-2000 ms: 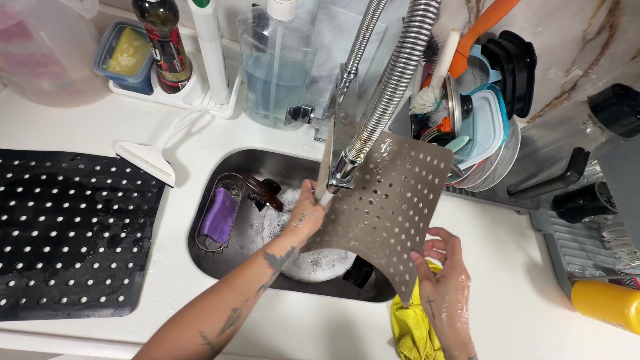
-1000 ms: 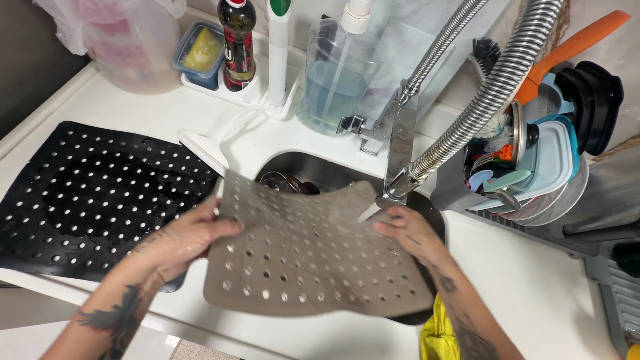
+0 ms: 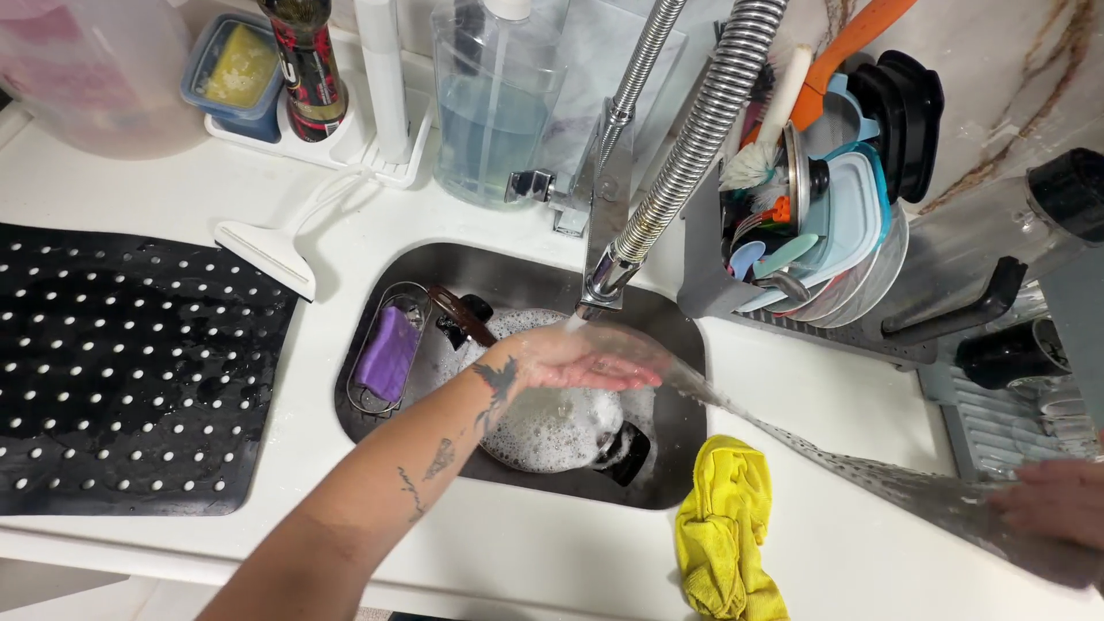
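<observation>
My left hand lies palm up under the running faucet nozzle, fingers extended, with nothing in it; water runs over the palm. At the right edge, blurred, my right hand grips the end of the grey-brown perforated mat, seen nearly edge-on and stretching back toward the sink. Below my left hand, the steel sink holds a soapy round dish, black-handled cookware and a brown handle. A purple sponge rests in a wire holder at the sink's left side.
A black perforated mat and a white squeegee lie on the left counter. A yellow cloth hangs over the front edge. Behind stand a soap dispenser and a sauce bottle; at right, a loaded dish rack.
My left hand has let go of the mat and moved under the faucet. My right hand has carried the mat from over the sink out to the right.
</observation>
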